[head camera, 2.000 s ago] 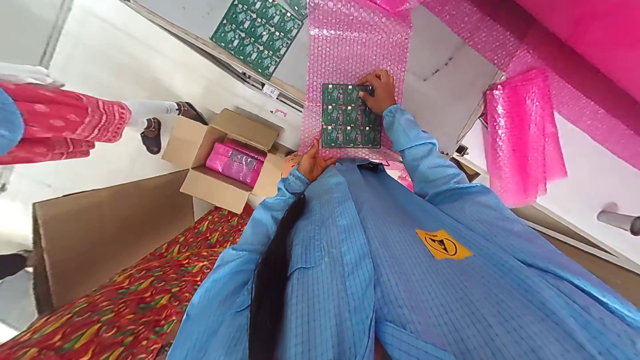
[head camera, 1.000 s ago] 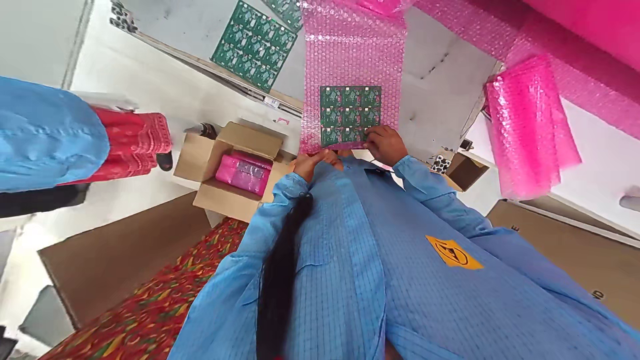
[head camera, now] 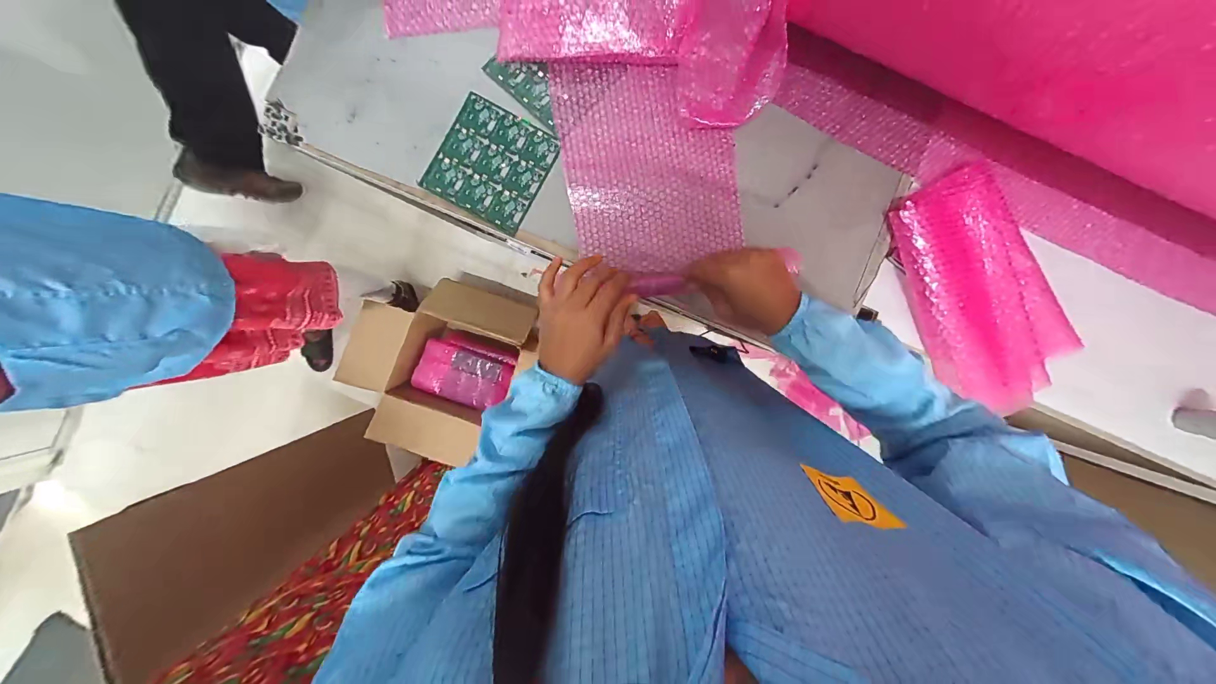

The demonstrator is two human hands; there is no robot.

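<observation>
A long sheet of pink bubble wrap (head camera: 655, 171) lies across the grey table, its near end folded or rolled at the table's edge. My left hand (head camera: 581, 318) rests on the left part of that fold with its fingers spread. My right hand (head camera: 746, 288) grips the fold's right part. The circuit board panel that lay on the wrap in the earlier frames is not visible now. A green circuit board panel (head camera: 491, 163) lies left of the wrap, with another panel (head camera: 524, 85) behind it, partly under the wrap.
An open cardboard box (head camera: 423, 432) with a pink wrapped bundle (head camera: 464, 370) stands at the left below the table. Folded pink bubble wrap (head camera: 978, 285) lies at the right. A larger cardboard box (head camera: 237, 541) is at lower left. Two people stand on the left.
The panel between my hands was in plain view on the wrap and is now out of sight. The wrap's near end is folded up. A person in dark trousers has come into view.
</observation>
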